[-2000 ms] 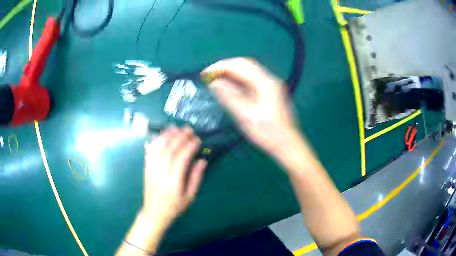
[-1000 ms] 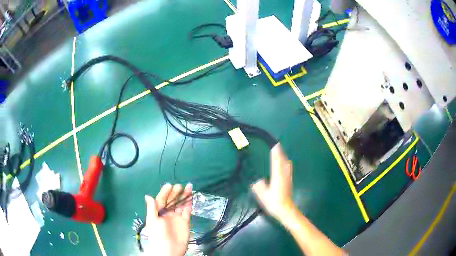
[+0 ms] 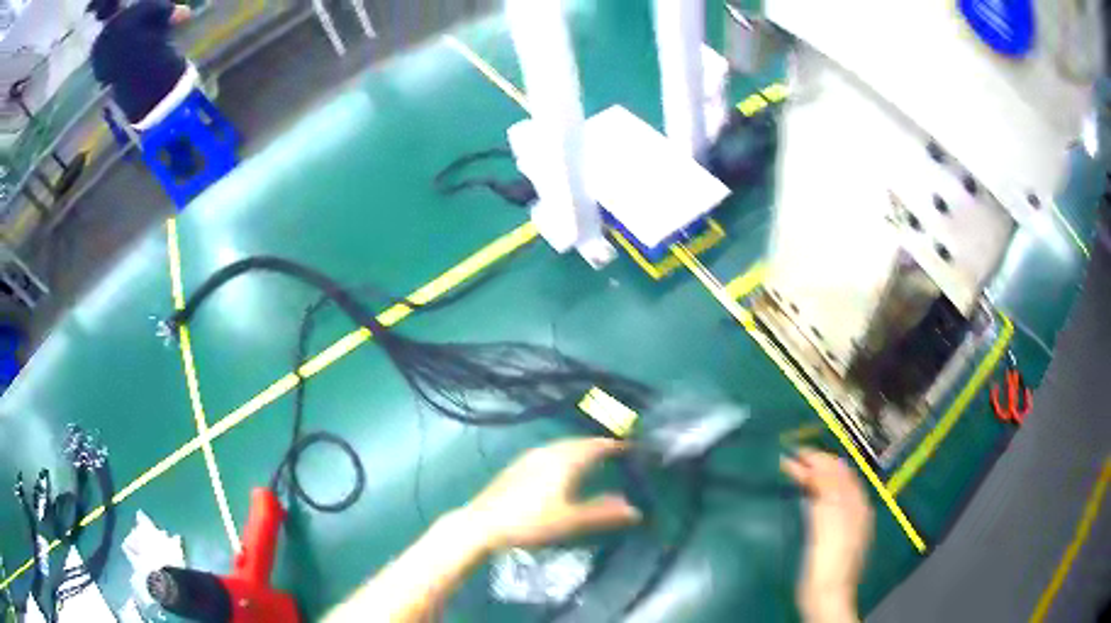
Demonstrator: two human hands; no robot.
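Observation:
A black wire harness (image 3: pixel 487 377) curves across the green table, its middle spread into many thin wires. A pale yellow tag (image 3: pixel 607 411) lies on it. My left hand (image 3: pixel 548 493) is beside the harness just below the tag, with thumb and fingers apart. My right hand (image 3: pixel 835 517) is further right, fingers curled at the end of a dark wire branch (image 3: pixel 749 484); motion blur hides the exact grip. A blurred clear, pale piece (image 3: pixel 692 426) lies over the harness between the hands. A crinkled clear bag (image 3: pixel 540 574) lies below my left hand.
A red heat gun (image 3: pixel 258 566) with a black cord lies at the lower left, near papers and other wire bundles (image 3: pixel 91 499). A white stand (image 3: pixel 554 134) and a large pale machine (image 3: pixel 853 231) are beyond. Orange-red scissors (image 3: pixel 1010 397) lie right. A person (image 3: pixel 140 61) is at the upper left.
The view has shifted, showing more at the upper left. My left hand has left the thin wires and come to the harness near the tag. My right hand is now further right at a branch.

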